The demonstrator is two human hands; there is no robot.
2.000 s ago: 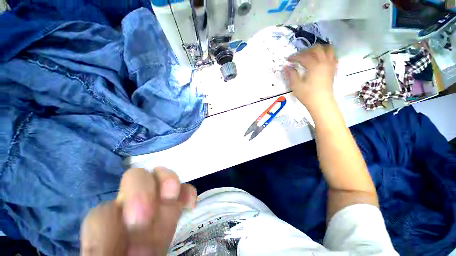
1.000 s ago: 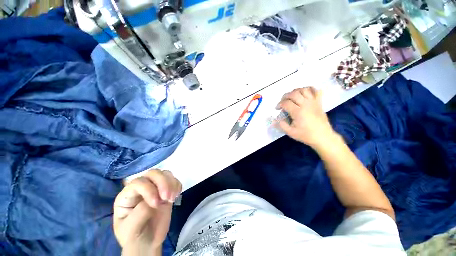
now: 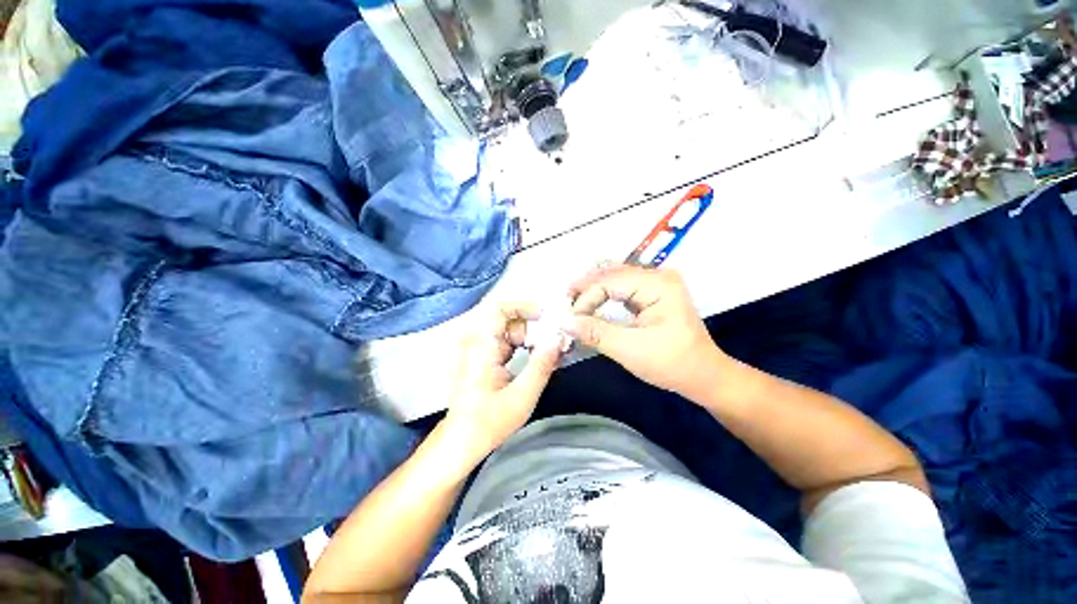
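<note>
My left hand [image 3: 502, 378] and my right hand [image 3: 644, 325] meet at the table's front edge. Their fingertips pinch a tiny white label [image 3: 550, 333] between them. Its print and folds are too small to tell. The blue denim garment [image 3: 236, 260] lies in a heap to the left, its seamed edge running up to the needle area of the white sewing machine [image 3: 626, 21]. The thread snips [image 3: 677, 224] lie on the table just beyond my right hand, their blades hidden behind it.
A grey knurled knob [image 3: 546, 127] stands right of the needle area. Loose white pieces and a black item [image 3: 774, 35] lie on the machine bed. Checked fabric scraps [image 3: 954, 153] are at the right. Dark-blue garments [image 3: 945, 342] fill the space below the table at right.
My right hand has moved left from the table's right part to meet my left hand, which has moved up and right. Both now pinch the white label. The view has shifted.
</note>
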